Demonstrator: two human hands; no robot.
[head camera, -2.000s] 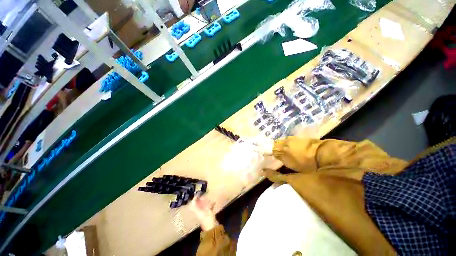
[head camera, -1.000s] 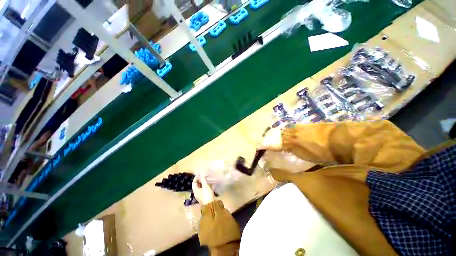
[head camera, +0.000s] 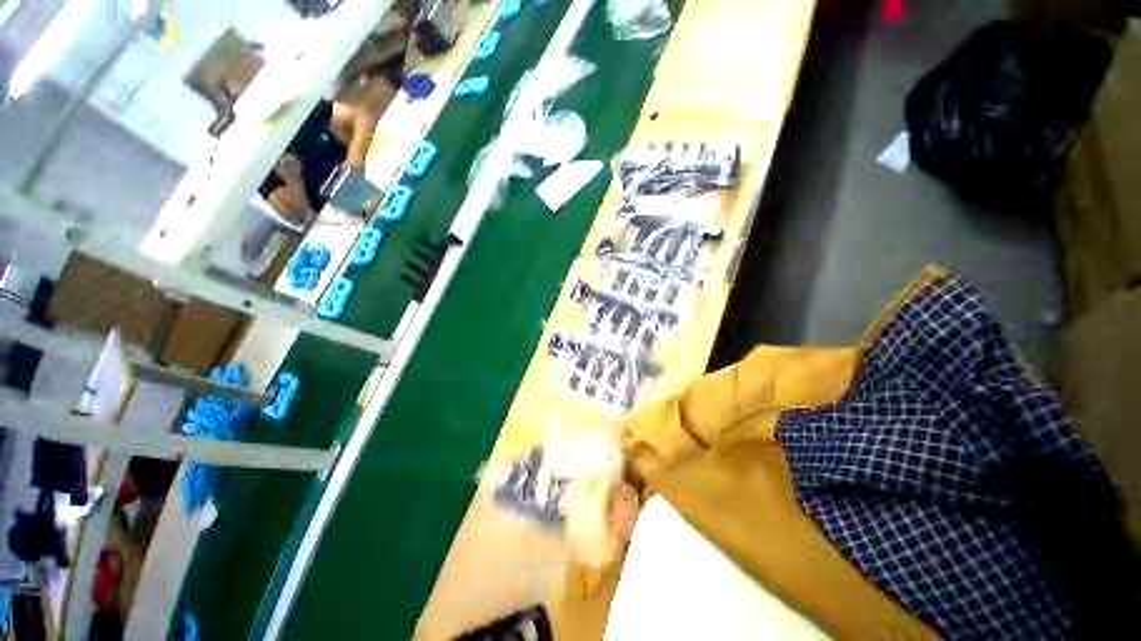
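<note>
A bagged black pronged part (head camera: 532, 483) lies at a slant over the tan bench, under shiny clear film. My left hand (head camera: 599, 511) is at its near end, with the fingers closed on the film. My right hand (head camera: 591, 448) is beside its upper end, washed out by glare, so its grip cannot be told. Several bagged parts (head camera: 616, 313) lie in a row farther up the bench (head camera: 732, 56). A loose black pronged part (head camera: 513, 626) is cut off by the bottom edge.
The green belt (head camera: 469, 388) runs left of the bench, with a white sheet (head camera: 568, 184), clear film (head camera: 548, 135) and a black pronged part (head camera: 429, 263) by its rail. Blue parts (head camera: 365, 246) and a person's arm (head camera: 359, 133) are beyond. A black sack (head camera: 1007, 113) is on the floor.
The view has turned toward the upper bench and floor. The bare black part that was in my right hand no longer shows; a bagged part is now at my hands. My hands have come together.
</note>
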